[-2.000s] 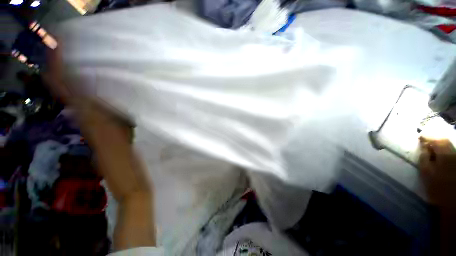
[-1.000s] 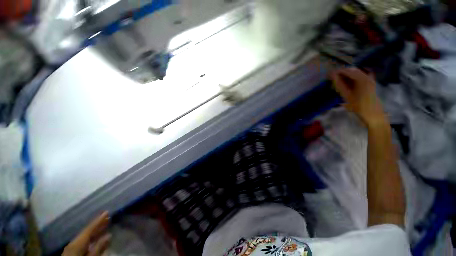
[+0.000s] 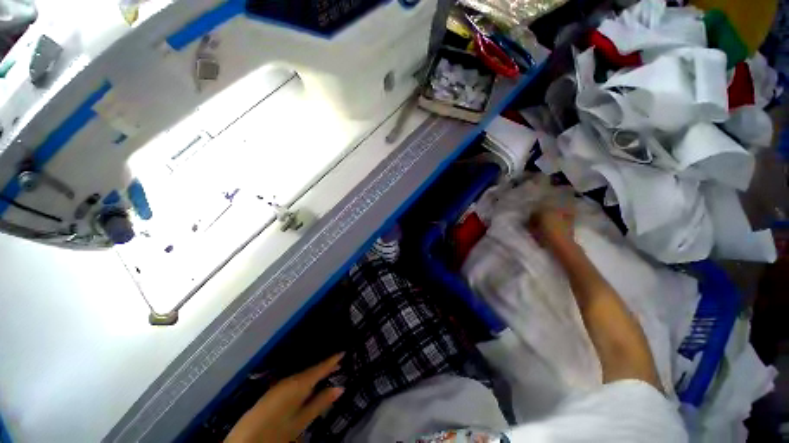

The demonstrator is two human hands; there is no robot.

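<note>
My right hand (image 3: 554, 227) reaches into white garments (image 3: 536, 285) heaped in a blue plastic bin (image 3: 445, 268) at the right. Its fingers are blurred against the cloth, so I cannot tell whether they grip it. My left hand (image 3: 290, 402) is low in the middle, over the checked cloth (image 3: 394, 316) on the lap, fingers apart and empty. The sewing machine head (image 3: 95, 164) stands at the upper left above the lit machine bed (image 3: 234, 182), with no cloth under the needle area.
A tape-measure strip (image 3: 285, 268) runs along the table's front edge. A small box of white bits (image 3: 458, 86) and red-handled scissors (image 3: 495, 56) lie at its far end. Many white cut pieces (image 3: 675, 130) are piled at the upper right.
The view has swung right. The white cloth held up by my left hand two seconds ago is gone from the hand. My right hand has moved from the table edge into the bin.
</note>
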